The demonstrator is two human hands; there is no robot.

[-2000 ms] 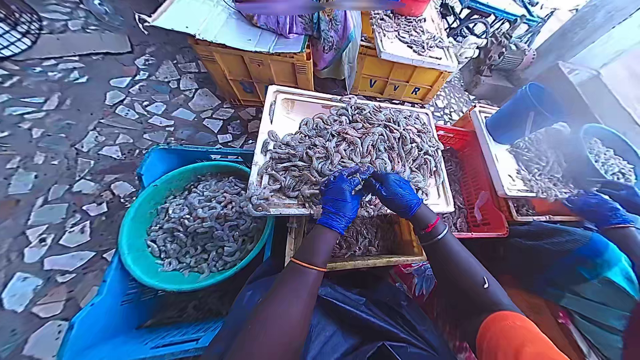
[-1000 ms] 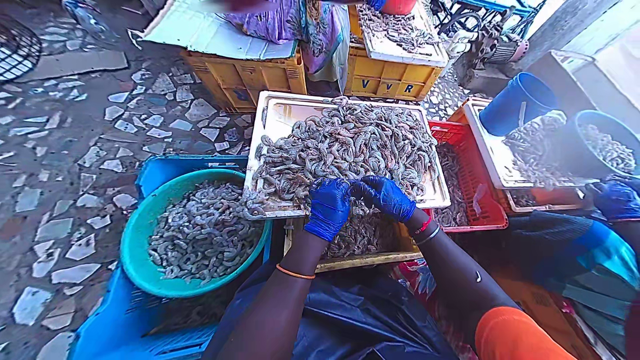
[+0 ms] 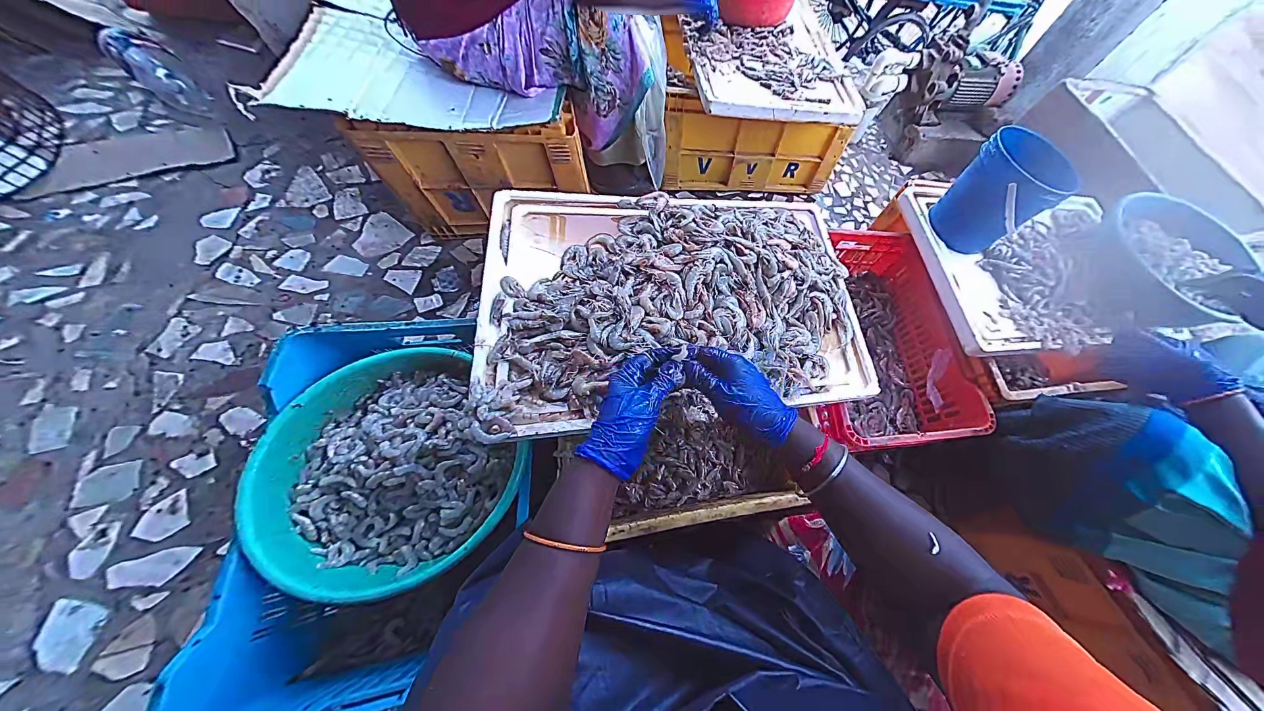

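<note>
Both my hands wear blue gloves and meet at the near edge of a white tray [image 3: 538, 229] heaped with raw shrimp [image 3: 681, 281]. My left hand [image 3: 632, 410] has its fingers closed on a shrimp [image 3: 675, 357], only a bit of which shows. Against it is my right hand [image 3: 736, 390], its fingertips at the same shrimp; how far they close on it is hidden. Beneath my hands, a yellow crate [image 3: 711, 515] holds shrimp heads and shells. A green basin [image 3: 262, 513] of peeled-looking shrimp stands to the left.
The green basin rests on a blue crate [image 3: 212, 642]. A red crate [image 3: 963, 410] with shrimp waste stands right of the tray. Farther right, a co-worker's gloved hand [image 3: 1170, 365] is near a blue mug [image 3: 1022, 183] and a bucket [image 3: 1136, 286]. Yellow crates [image 3: 474, 173] stand beyond the tray.
My hands stay together at the tray's near edge, with only small finger shifts. The co-worker's gloved hand at the right has moved left.
</note>
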